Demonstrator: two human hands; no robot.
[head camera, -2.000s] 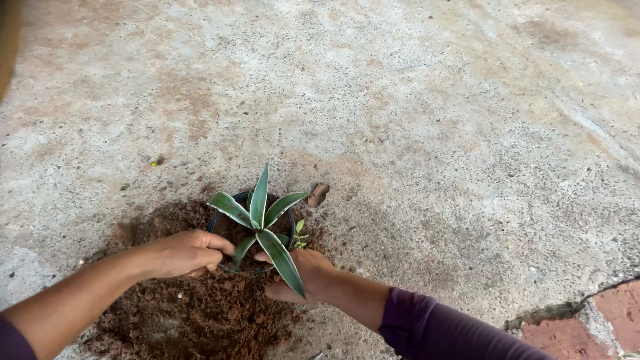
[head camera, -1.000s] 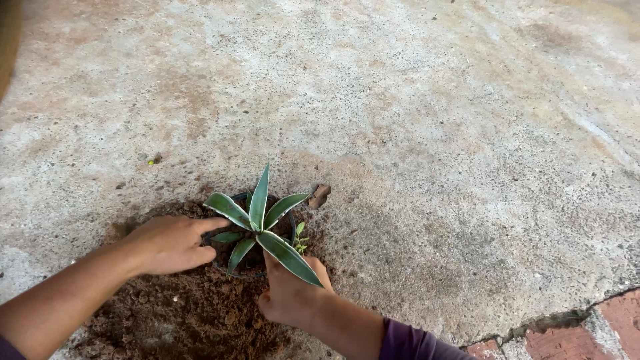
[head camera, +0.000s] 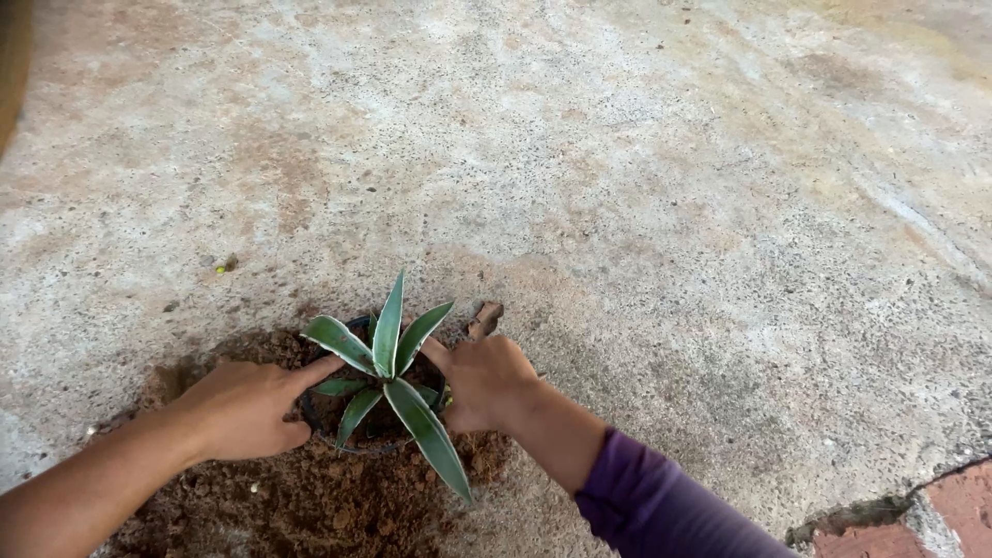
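Observation:
An agave-like plant (head camera: 391, 368) with green, pale-edged leaves stands in a round black pot (head camera: 310, 415) filled with brown soil. At the pot's left side is my left hand (head camera: 252, 411), its index finger stretched over the rim under a leaf and its thumb apart. On the opposite side, my right hand (head camera: 490, 384) reaches over the right rim, a finger pointing down to the soil behind a leaf; its other fingers are partly hidden. Neither hand grasps anything visible. Loose brown soil (head camera: 325, 504) lies around the pot's left and front.
A dry brown leaf piece (head camera: 486, 320) lies just behind my right hand on the rough concrete floor (head camera: 620, 194). A small yellow-green bit (head camera: 225, 266) is farther left. Red brick edging (head camera: 876, 542) borders a crack at the lower right.
My right hand has moved from the front of the pot to its right side, farther from me. My left index finger stays at the left rim.

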